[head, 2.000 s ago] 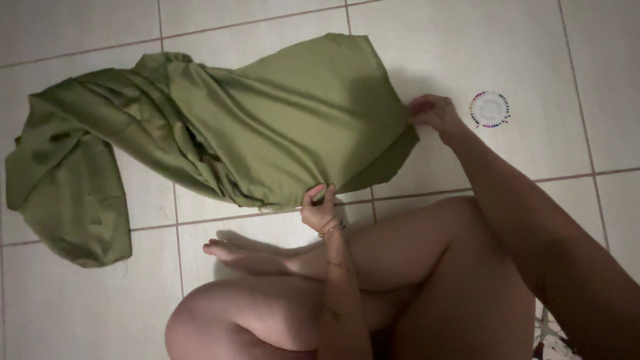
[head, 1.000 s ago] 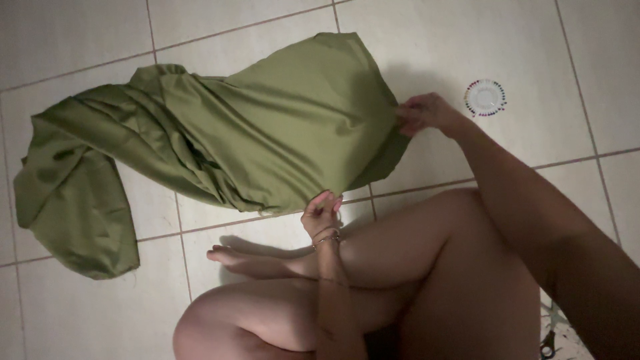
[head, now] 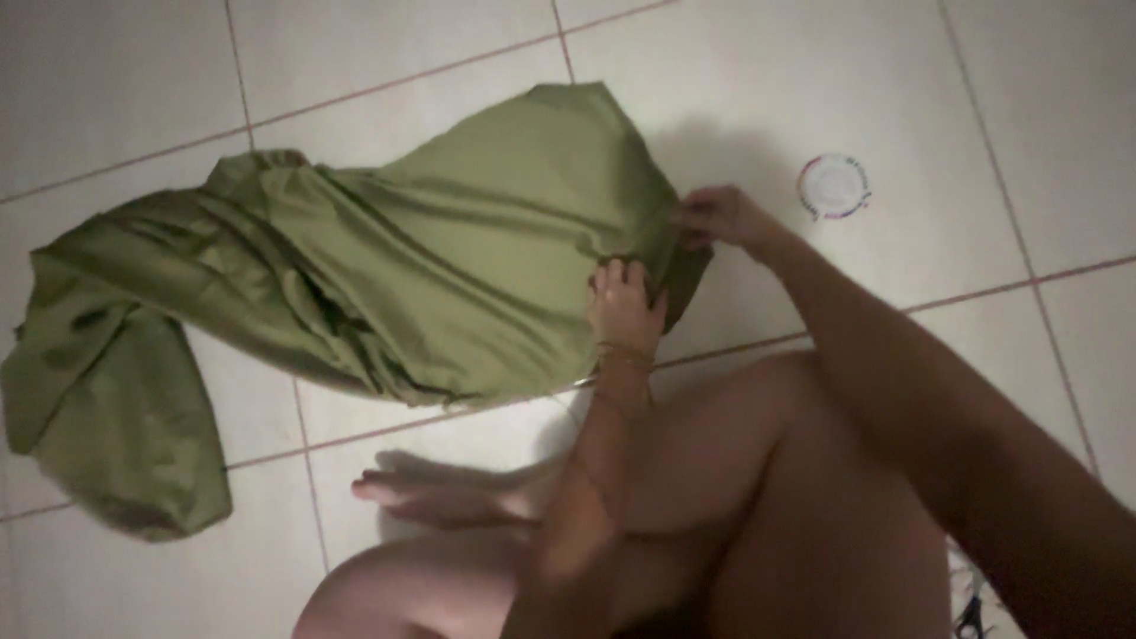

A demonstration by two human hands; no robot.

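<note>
A length of green satin-like fabric lies across the tiled floor, bunched in folds on the left and spread flatter toward the right. My left hand rests on top of the fabric near its right end, fingers spread and slightly bent. A bracelet circles that wrist. My right hand pinches the fabric's right edge between thumb and fingers. To the right of this hand, a round wheel of colored-head pins lies flat on the floor.
My crossed bare legs are below the fabric, and one foot points left near its lower edge. Pale tiles with dark joints surround everything. A dark object, partly hidden and unclear, lies at the bottom right beside my leg.
My left hand has moved from the fabric's lower edge up onto its surface, closer to my right hand. My right hand stays at the right edge. The view has shifted a little.
</note>
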